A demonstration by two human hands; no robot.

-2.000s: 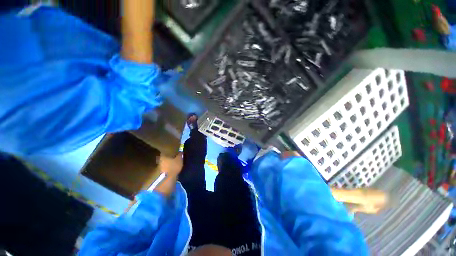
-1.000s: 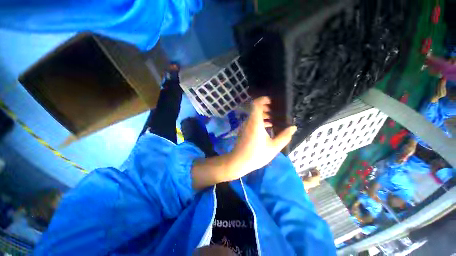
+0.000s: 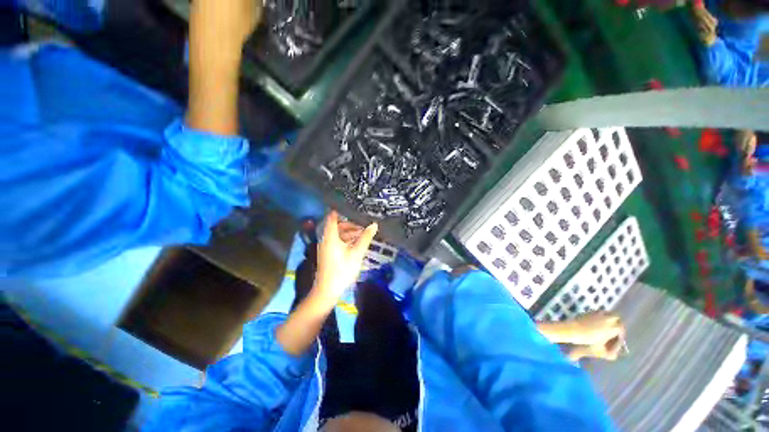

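Observation:
A black bin [image 3: 350, 122] heaped with loose shiny black parts [image 3: 396, 181] lies ahead. My left hand [image 3: 341, 253] is at its near edge, thumb and fingers apart, with nothing visible in it. My right hand [image 3: 599, 336] is at the right, above a tall stack of trays [image 3: 674, 359], fingers drawn together. A tiny pale thing shows at its fingertips, too small to name. A white tray [image 3: 561, 211] with small dark parts in its pockets tops a stack right of the bin. A second such tray [image 3: 599, 270] lies beyond it.
Another person's blue sleeve [image 3: 110, 169] and bare forearm [image 3: 215, 67] reach in at left, beside a second dark bin [image 3: 291, 38]. An open cardboard box [image 3: 190, 304] stands on the floor. A grey bar [image 3: 658, 110] crosses at upper right above the green bench. Other people are at far right.
The view has turned back towards the bin's inside. My left hand has moved from the bin's outer wall to its near edge. My right hand and the tray stacks now show more fully.

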